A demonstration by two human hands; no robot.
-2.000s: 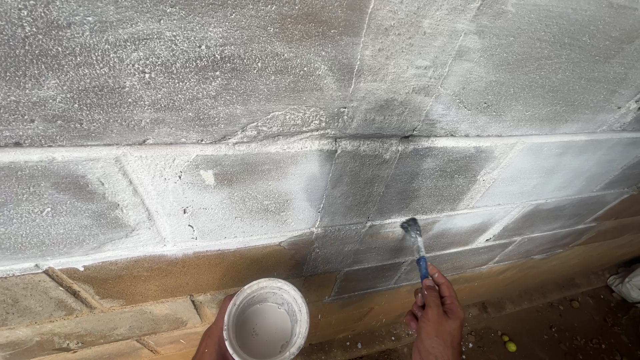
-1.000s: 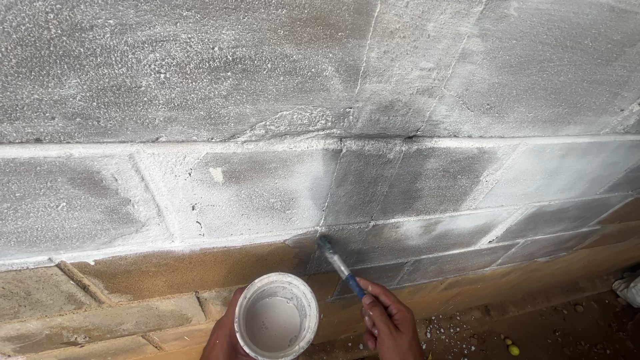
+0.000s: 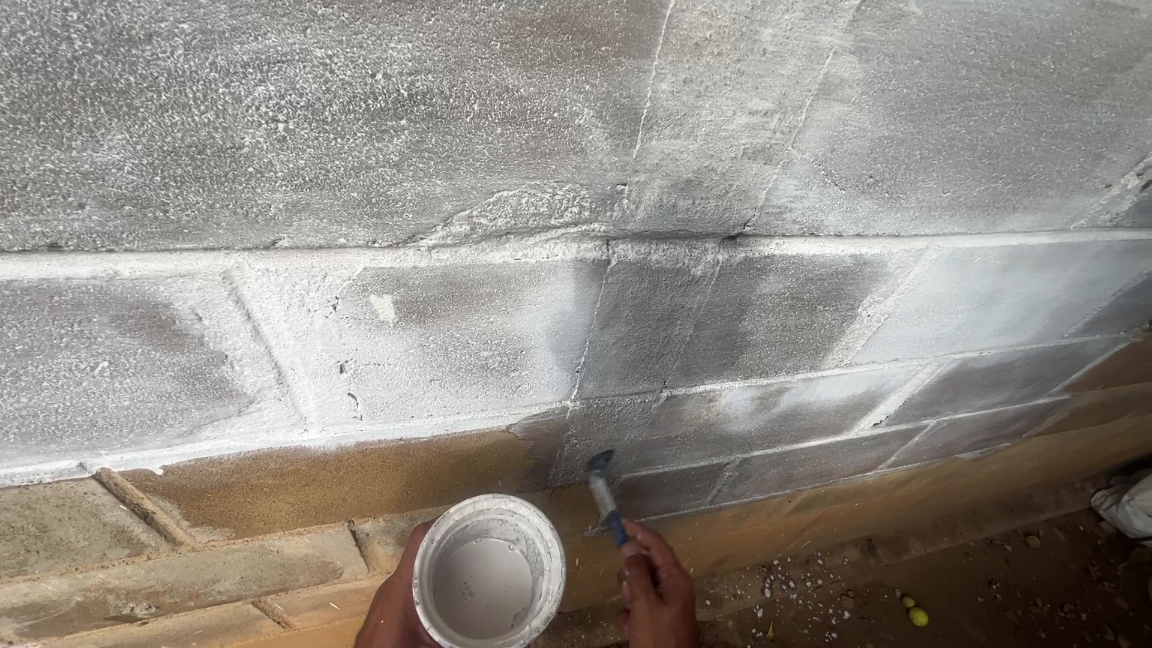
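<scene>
My right hand grips the blue handle of a paintbrush, its dark bristles against the lower part of a block wall. Just left of it, my left hand holds a round white plastic container with pale liquid paint inside. Whitish-grey coating covers the upper blocks and joints. Below the coating's edge, a damp-looking brown block shows bare beside the brush. The fingers behind the container are partly hidden.
Uncoated tan blocks run along the lower left. At the lower right, the dirt ground has white specks and small yellow-green round fruits. A whitish bag-like object lies at the right edge.
My right hand first moved left along the wall with the brush, then the brush shifted slightly right and lower. The container in my left hand has stayed close to the wall's lower part.
</scene>
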